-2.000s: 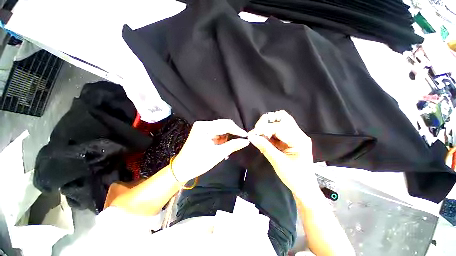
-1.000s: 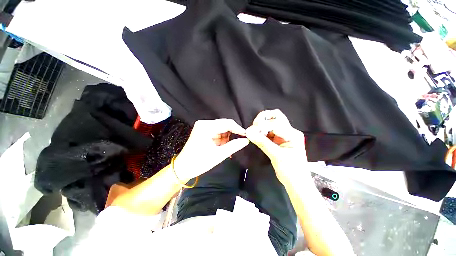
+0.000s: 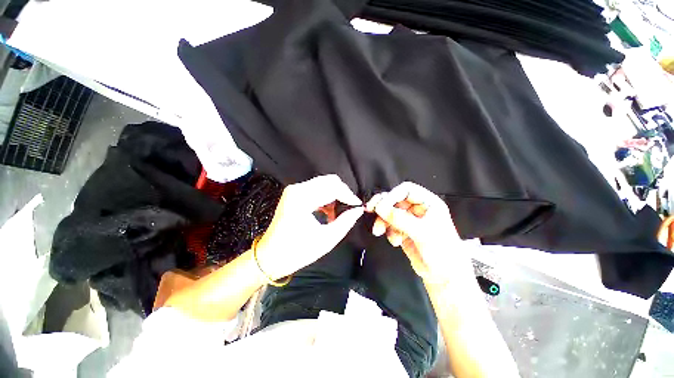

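The black garment piece [image 3: 414,111] lies draped over the white table and hangs over its front edge, with a folded edge at my fingertips. My left hand [image 3: 307,225] pinches the folded edge between thumb and forefinger. My right hand [image 3: 414,221] is right beside it, thumb and forefinger pinched together at the same spot, its other fingers curled. The fingertips of both hands nearly touch. No needle or thread can be made out at the fingertips.
A stack of black garment pieces [image 3: 502,26] lies behind. Small notions [image 3: 639,159] clutter the right side. A black crate [image 3: 46,125], a black cloth heap [image 3: 126,214] and sequinned cloth [image 3: 247,214] are at left. A small black spool [image 3: 488,286] lies below the table edge.
My right hand has turned and moved slightly down, its fingers now showing curled below the fingertips. My left hand stays almost in place. The garment has barely shifted.
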